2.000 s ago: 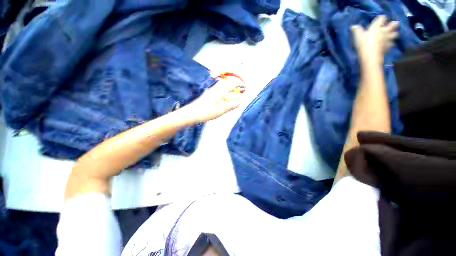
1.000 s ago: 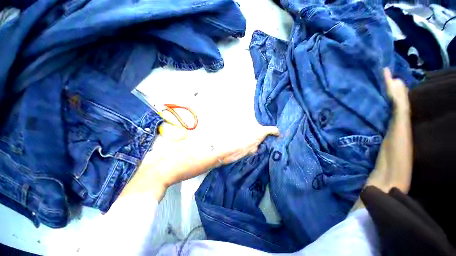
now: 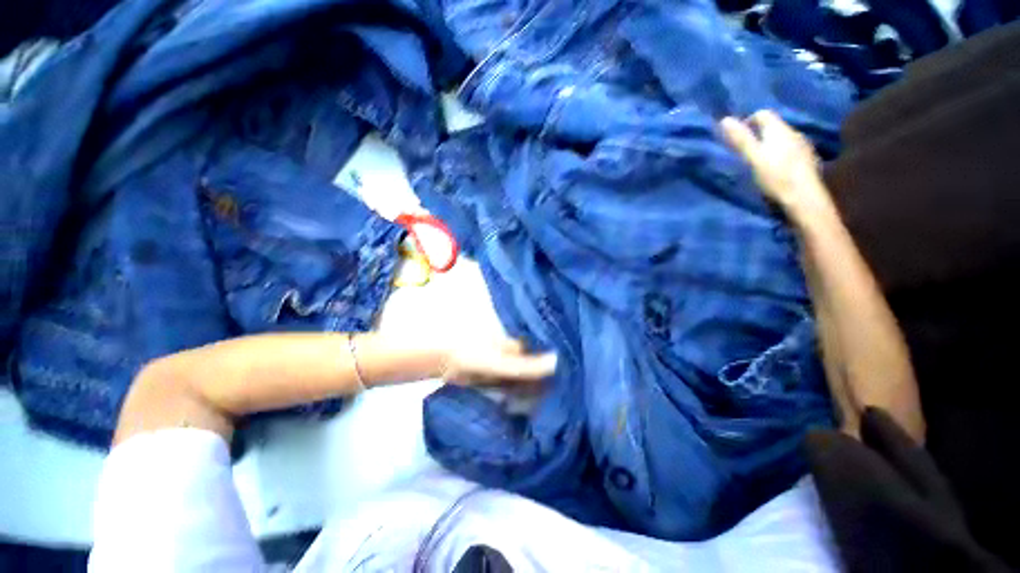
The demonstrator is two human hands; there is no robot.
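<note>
A large bunched heap of blue jeans (image 3: 671,257) lies in front of me, right of centre. My left hand (image 3: 503,367), blurred, is at the heap's lower left side, its fingers against the denim; its grip is unclear. My right hand (image 3: 772,162) rests on the heap's upper right, fingers partly bent; whether it pinches cloth cannot be told. Scissors with a red handle loop (image 3: 452,249) and a yellow one lie out of my hands, beside the left jeans; their blades are not clearly visible.
More jeans (image 3: 112,280) are piled on the left over the white tabletop (image 3: 280,481). Dark brown cloth (image 3: 940,168) hangs at the right. Navy and white garments (image 3: 884,34) lie at the far right.
The scissors, first at my left hand, now lie loose. The right-hand jeans have shifted left and bunched up, covering more of the table. My left hand has moved down to their side.
</note>
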